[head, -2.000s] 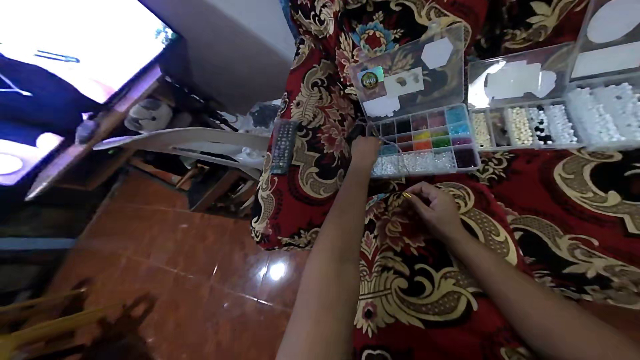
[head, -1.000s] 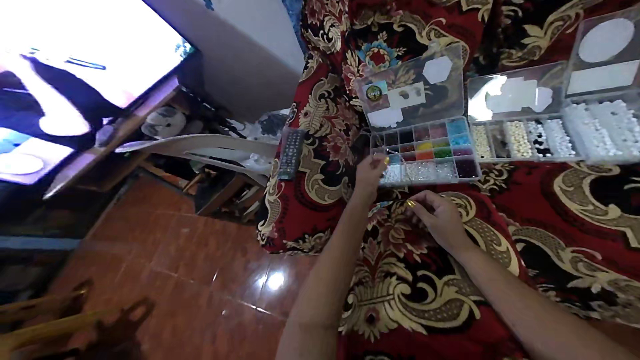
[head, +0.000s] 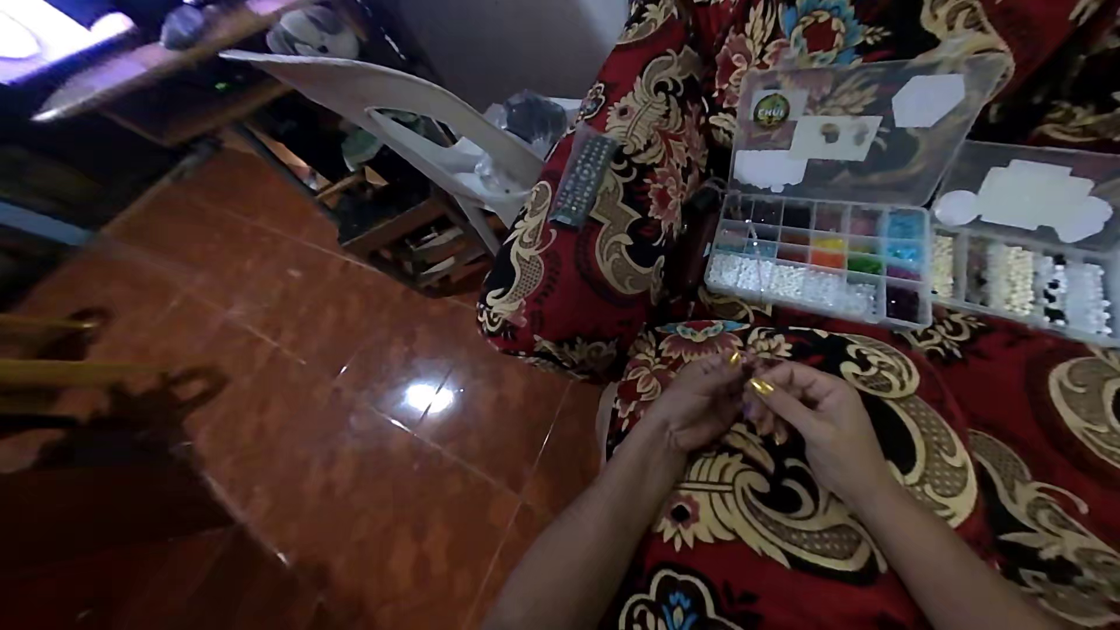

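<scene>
Over the patterned red sofa cushion (head: 787,525), my left hand (head: 704,398) and my right hand (head: 814,411) are close together, fingertips nearly meeting, with gold-coloured nails. The thumb and fingers of each are pinched; whatever small thing may lie between them is too fine to make out. Beyond them stands a clear plastic bead box (head: 814,311) with its lid (head: 857,166) raised. Its compartments hold white beads (head: 783,280), orange and yellow beads (head: 827,254), green beads (head: 864,263) and blue beads (head: 903,236).
A second open bead box (head: 1032,324) with cream, black and white beads stands to the right. A remote control (head: 584,178) in a clear wrapper lies on the sofa arm. Further left are a white plastic chair (head: 385,87) and the tiled floor (head: 350,437).
My left hand has come back from the bead box to my right hand, which stays over the cushion. The view has shifted.
</scene>
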